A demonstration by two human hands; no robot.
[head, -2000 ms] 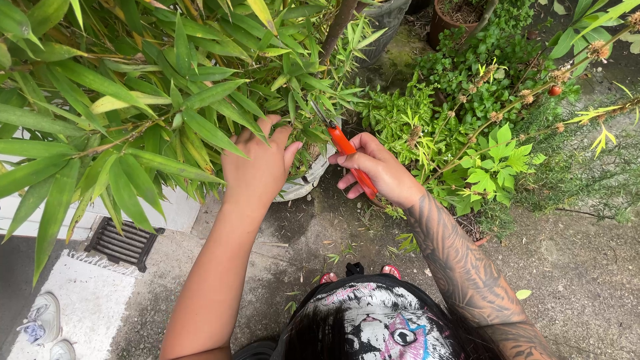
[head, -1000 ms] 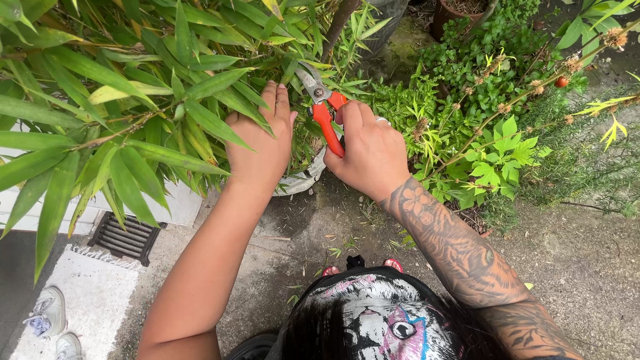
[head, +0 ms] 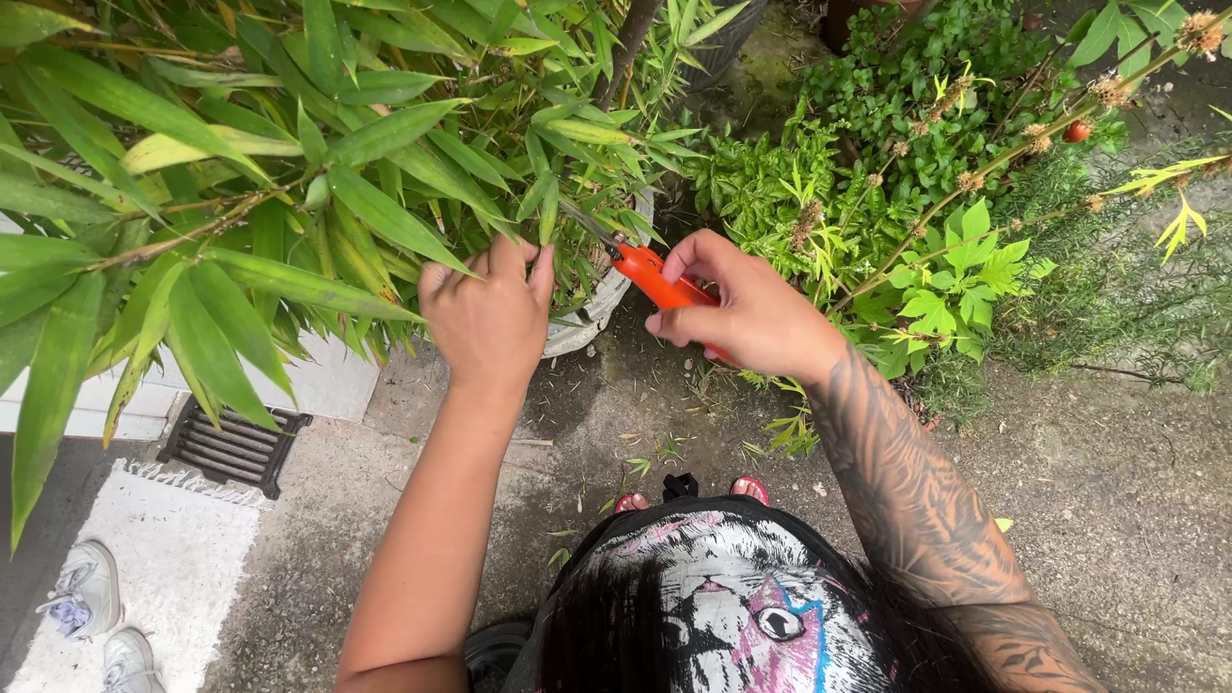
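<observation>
My right hand (head: 756, 308) is closed around the orange handles of a pair of pruning shears (head: 647, 271). The metal blades point up and left into the leaves, where their tips are partly hidden. Just left of the shears, my left hand (head: 493, 313) is at the lower edge of the bamboo-like foliage (head: 385, 144), its fingertips among the leaves; whether it grips a stem cannot be told. Behind the hands, the pale rim of a round planter (head: 602, 313) shows under the plant.
Low leafy plants (head: 924, 125) and a long dry-headed stem (head: 895, 260) stand at the right. A metal floor drain (head: 234, 448), a white mat (head: 144, 568) and a pair of sneakers (head: 87, 587) lie at the lower left. A dark pot (head: 727, 48) stands behind.
Since one second ago, the shears have moved down from higher in the foliage, and their handles look closer together. My left hand has also come down a little, its fingers more bent.
</observation>
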